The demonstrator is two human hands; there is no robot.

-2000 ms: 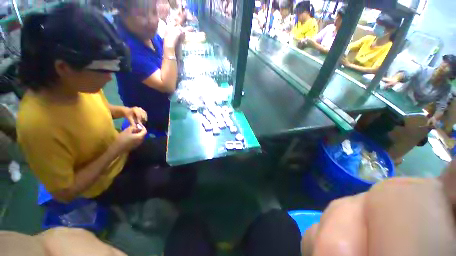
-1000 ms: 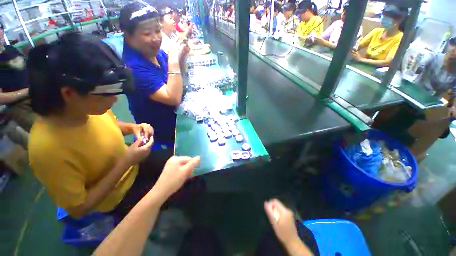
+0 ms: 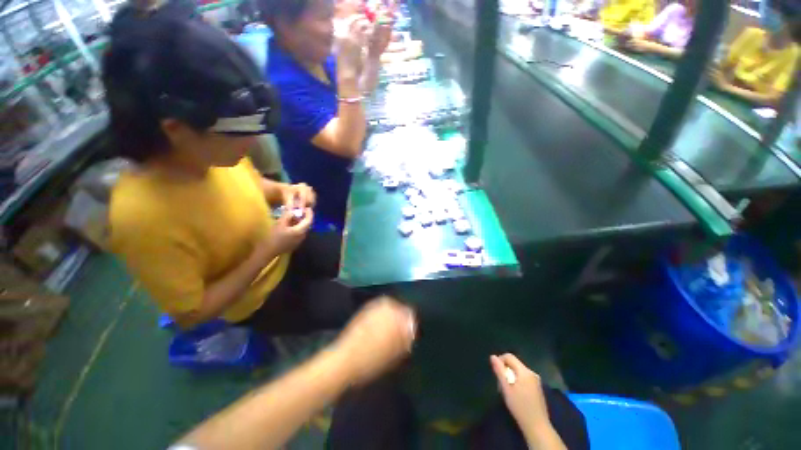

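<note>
My left hand (image 3: 376, 341) is blurred in front of the worktable's near edge, its fingers curled. A faint pale sliver shows at its fingertips, but I cannot tell if it is a held thing. My right hand (image 3: 523, 391) is above my right knee, with a small white piece (image 3: 509, 375) pinched in its fingers. White-grey plastic housings (image 3: 429, 215) stand in rows on the green-topped worktable (image 3: 373, 246). A few more housings (image 3: 464, 258) lie near its front corner.
A coworker in yellow (image 3: 189, 237) sits at left, another in blue (image 3: 307, 114) behind. A shiny heap of bags (image 3: 408, 151) lies beyond the housings. A blue stool (image 3: 628, 424) is beside my right knee, a blue bin (image 3: 694, 330) at right. A green post (image 3: 482, 97) rises by the table.
My left hand has moved off the table corner, down and to the right in view. My right hand stays low by the knee. The view has shifted, so the table sits farther right.
</note>
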